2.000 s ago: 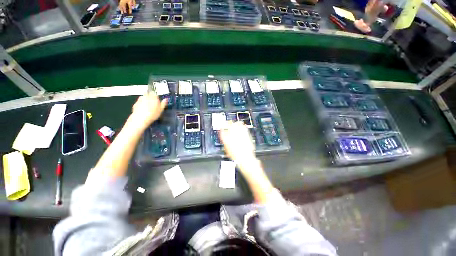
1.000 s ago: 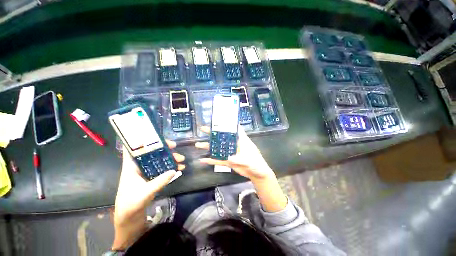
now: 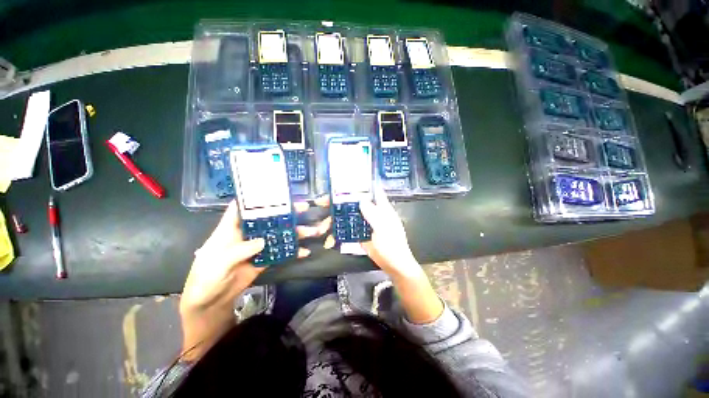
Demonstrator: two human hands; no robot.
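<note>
My left hand (image 3: 221,268) holds a dark blue keypad phone (image 3: 265,204) upright, its screen lit white, thumb at the keys. My right hand (image 3: 386,235) holds a second keypad phone (image 3: 351,189), also with a lit white screen, thumb beside its keys. The phones are side by side, apart, over the near edge of a clear blister tray (image 3: 464,167). The tray's back row has phones with lit screens and an empty pocket at far left. Its front row has dark-screened phones, one face-down-looking phone at each end, and an empty middle pocket.
Stacked blister trays (image 3: 540,208) with dark phones lie at right. At left are a touchscreen smartphone (image 3: 68,145), a red marker (image 3: 138,170), a pen (image 3: 56,239), paper sheets (image 3: 33,140) and a yellow pad (image 3: 5,242). The green belt (image 3: 132,31) runs behind.
The left phone has turned upright and moved right, nearer the right one. The trays and bench items appear shifted in view. A phone in the tray's front left pocket is now uncovered.
</note>
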